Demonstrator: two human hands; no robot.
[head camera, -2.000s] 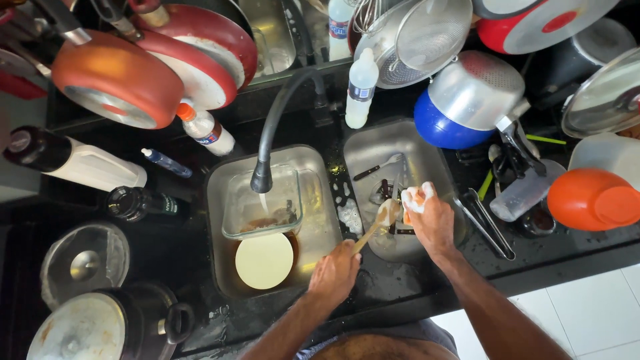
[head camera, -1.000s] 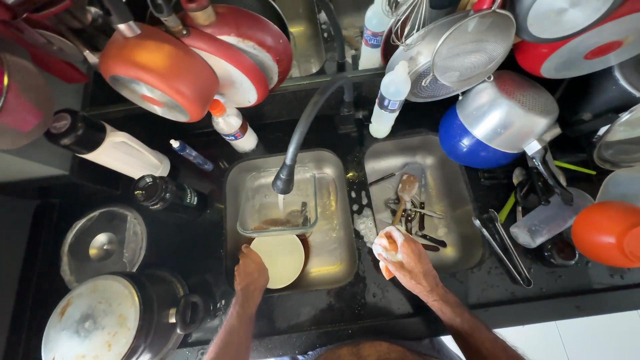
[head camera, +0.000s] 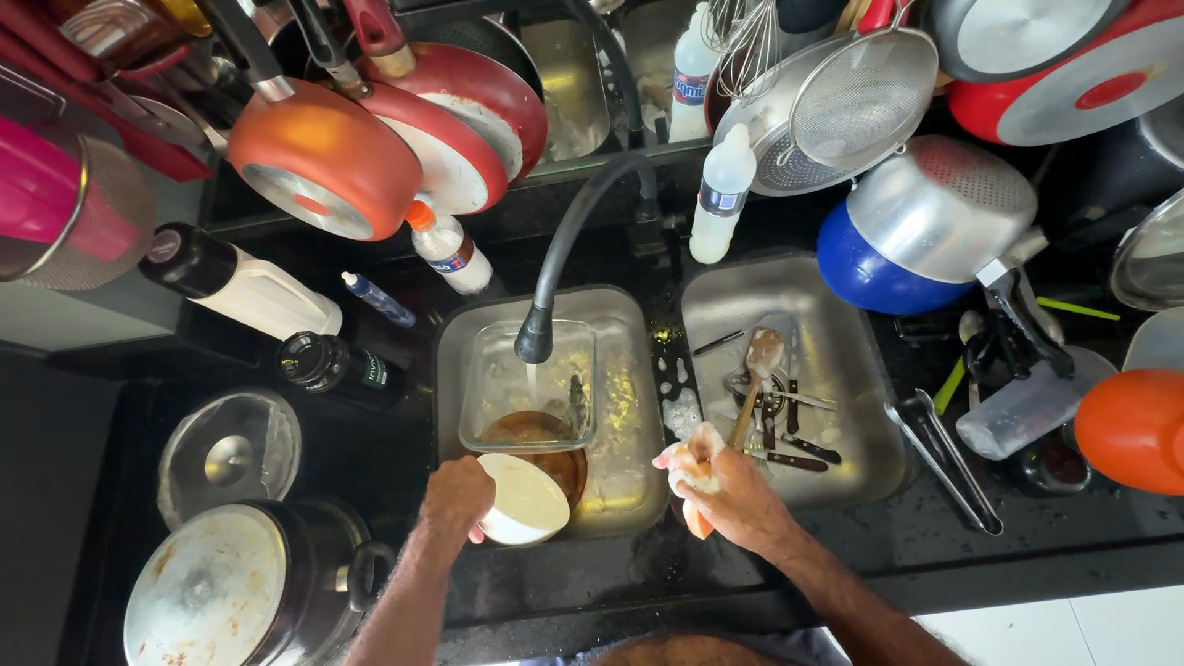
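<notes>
My left hand (head camera: 460, 498) grips the edge of a cream-coloured bowl (head camera: 524, 499), tilted over the near side of the left sink basin (head camera: 624, 444). My right hand (head camera: 735, 499) holds a soapy sponge (head camera: 696, 462) between the basins, its orange part showing below the fingers. Water runs from the black faucet (head camera: 534, 338) into a rectangular glass dish (head camera: 472, 407); a brown round vessel (head camera: 569, 472) lies partly beneath it. In the right basin (head camera: 846, 370), a wooden spoon (head camera: 764, 356) rests over several dark-handled knives (head camera: 805, 448) and other cutlery. Its handle runs down behind my right hand.
At left stand a black pot (head camera: 319, 564), a glass lid (head camera: 231, 416) and a white thermos (head camera: 268, 291). Bottles (head camera: 723, 199) stand behind the basins. Metal tongs (head camera: 943, 462), a clear plastic cup (head camera: 1027, 407) and an orange bowl (head camera: 1133, 430) lie at right. Pans (head camera: 324, 162) hang above.
The wooden spoon, near both hands two seconds ago, now lies in the right basin. My left hand has moved to the cream bowl and tilted it up from how it lay in the left basin.
</notes>
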